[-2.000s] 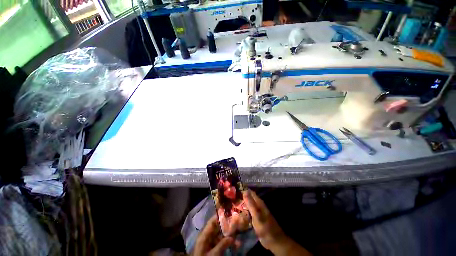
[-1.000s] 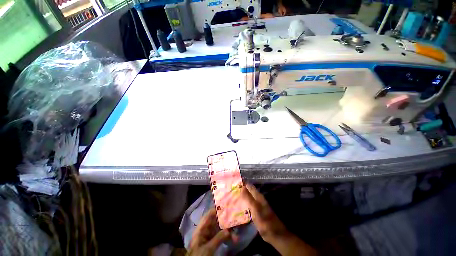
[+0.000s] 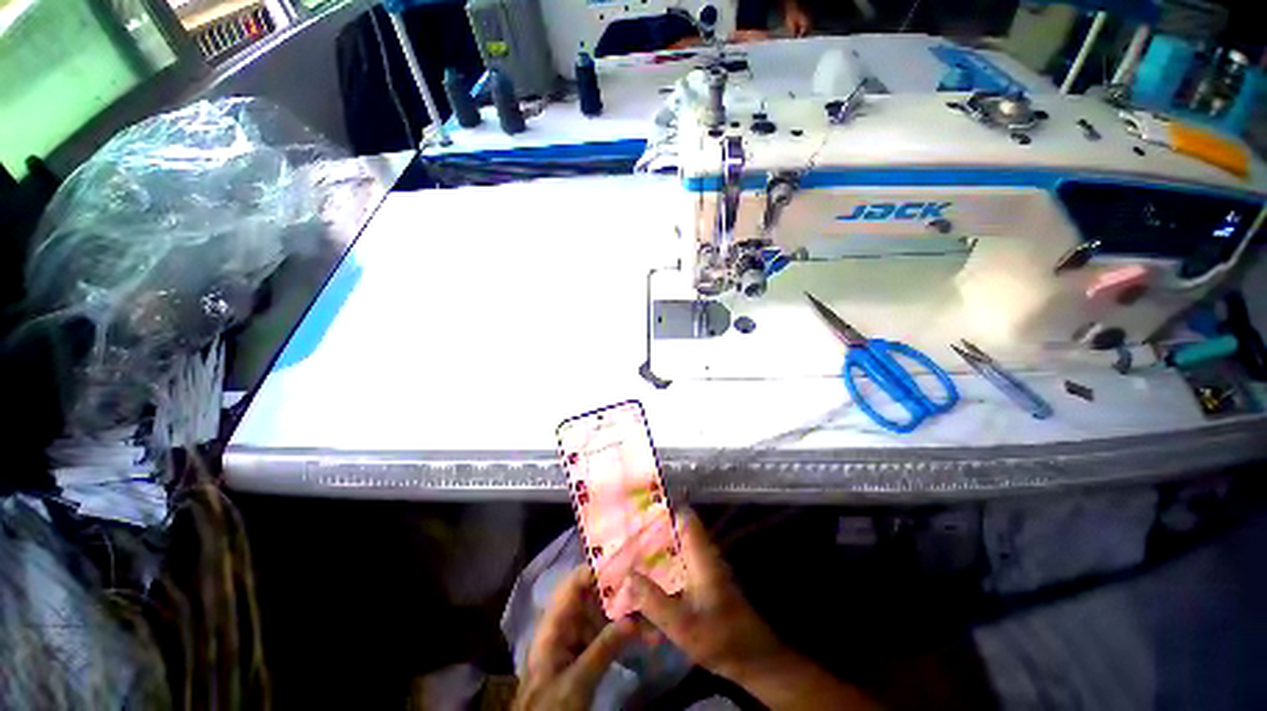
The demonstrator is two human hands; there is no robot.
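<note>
A smartphone with a lit pinkish screen is held upright, slightly tilted, in front of the table's front edge. My left hand holds its lower left side from below. My right hand is at its lower right side, with the thumb over the lower part of the screen. Pale cloth shows below, partly hidden behind my hands. The screen content is too blurred to read.
The white sewing machine stands beyond, at the right. Blue-handled scissors and snips lie on the table. A tape measure runs along its front edge. A clear plastic bag is at the left.
The phone screen went from a dark picture to a light pink page. My right thumb has moved onto the lower screen. The phone has shifted slightly up and left.
</note>
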